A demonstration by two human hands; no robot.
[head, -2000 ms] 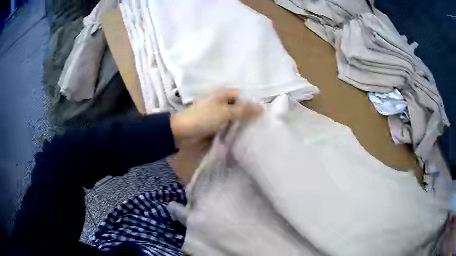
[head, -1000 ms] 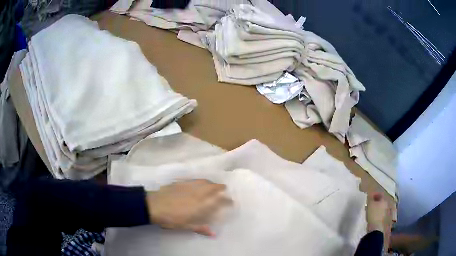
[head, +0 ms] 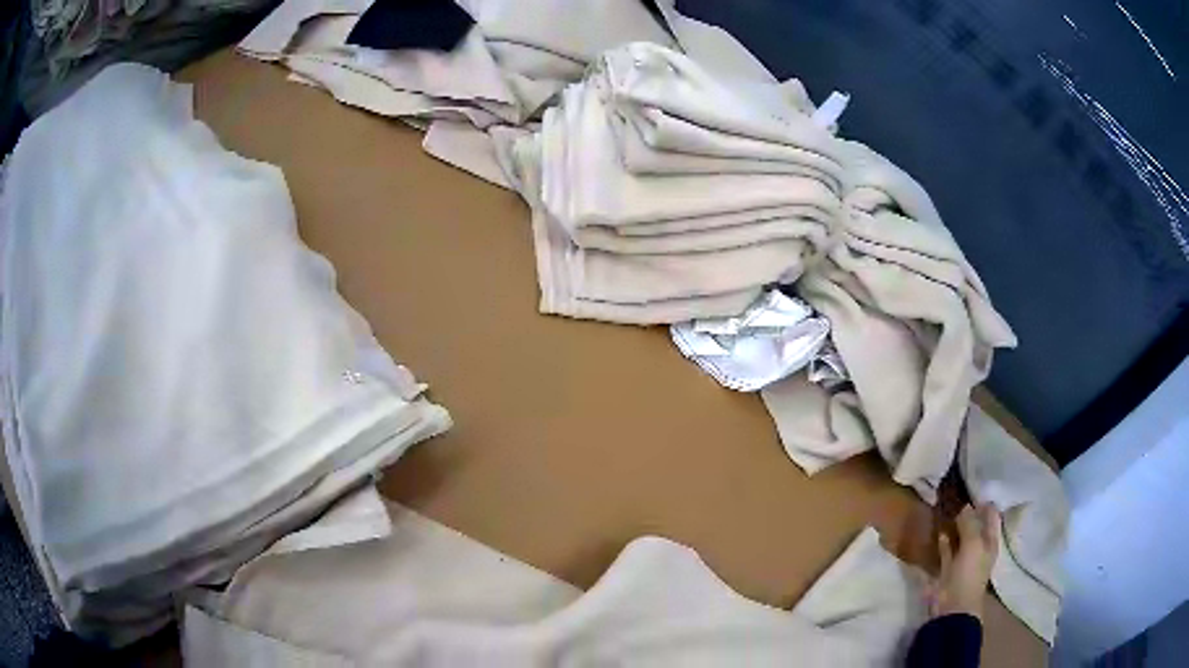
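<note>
A thick cream panel stack [head: 170, 339] lies at the left of the brown table. Loose cream knitted panels [head: 522, 620] spread along the bottom edge, overlapping the stack's lower corner. My right hand [head: 965, 564] is at the lower right, between the loose panels and a beige cloth strip; its fingertips reach a small dark reddish thing on the table edge, and whether they grip it cannot be told. My left hand is not in view; only a bit of dark sleeve shows at the bottom left corner.
A beige panel pile [head: 704, 196] lies folded along the far edge of the table [head: 509, 418]. A crumpled silver wrapper [head: 756, 342] touches its near side. A black cloth scrap [head: 411, 22] lies on the pile. A dark panel [head: 1043, 170] stands behind, with a pale surface at right.
The view has shifted, so the stack and beige pile sit lower. My left hand has left the loose panels and the picture. My right hand remains at the right table edge, fingers now pointing up.
</note>
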